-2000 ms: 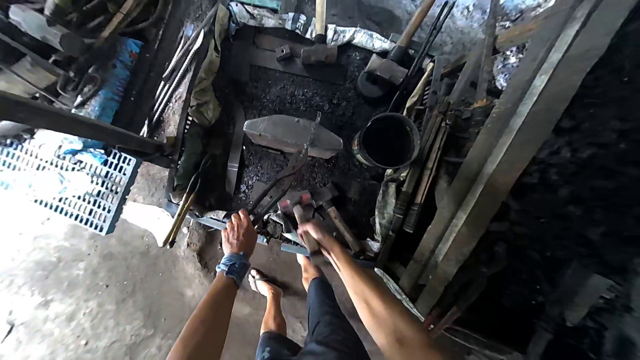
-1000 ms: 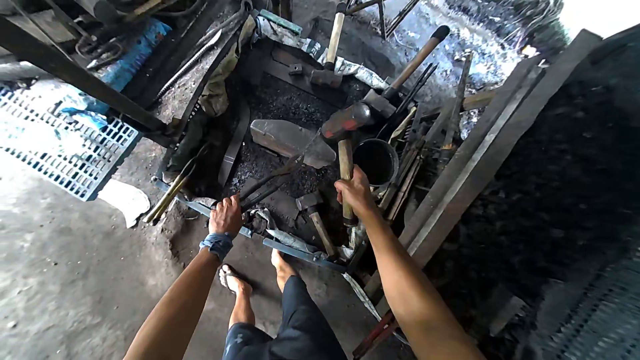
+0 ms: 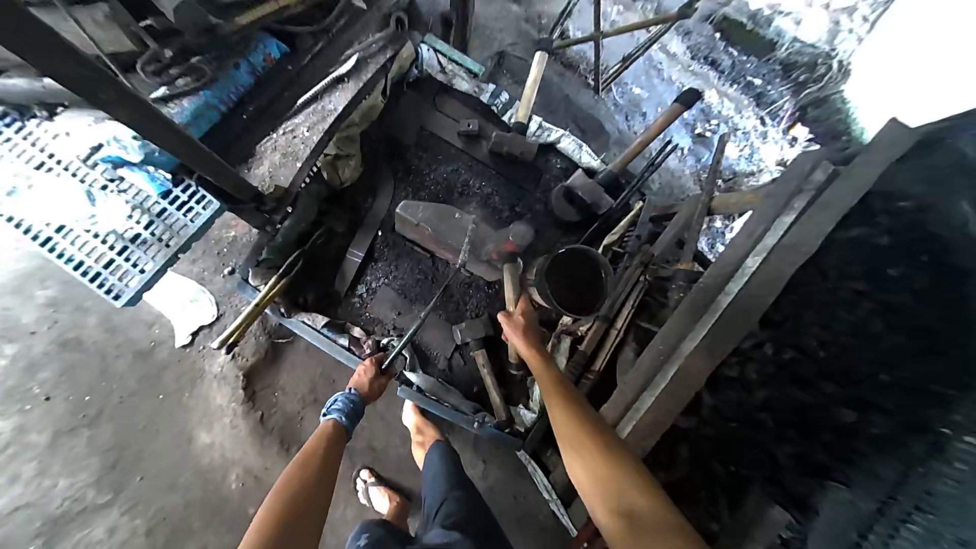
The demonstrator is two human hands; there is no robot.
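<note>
My left hand (image 3: 371,379), with a blue cloth band at the wrist, grips the near end of long metal tongs (image 3: 425,314). Their far end reaches over a steel anvil block (image 3: 436,229) set in dark grit; what the jaws hold cannot be made out. In my right hand (image 3: 523,328) is the wooden handle of a hammer (image 3: 512,286), whose head, blurred and partly red, is over the block's right end. Close to the right hand stands a round bucket (image 3: 572,280) with dark contents. A second hammer (image 3: 474,331) lies between my hands.
Two long-handled hammers (image 3: 512,145) (image 3: 584,192) rest at the pit's far side. Metal bars and wood pieces crowd the right, beside a long beam (image 3: 732,305). A blue metal edging (image 3: 457,418) runs near my feet. At left are a plastic crate (image 3: 114,267) and a slanting post (image 3: 130,107).
The hammer in my right hand was nearer the left hand two seconds ago, then raised over the block and bucket, and is now lower at the block's right end. The tongs have turned.
</note>
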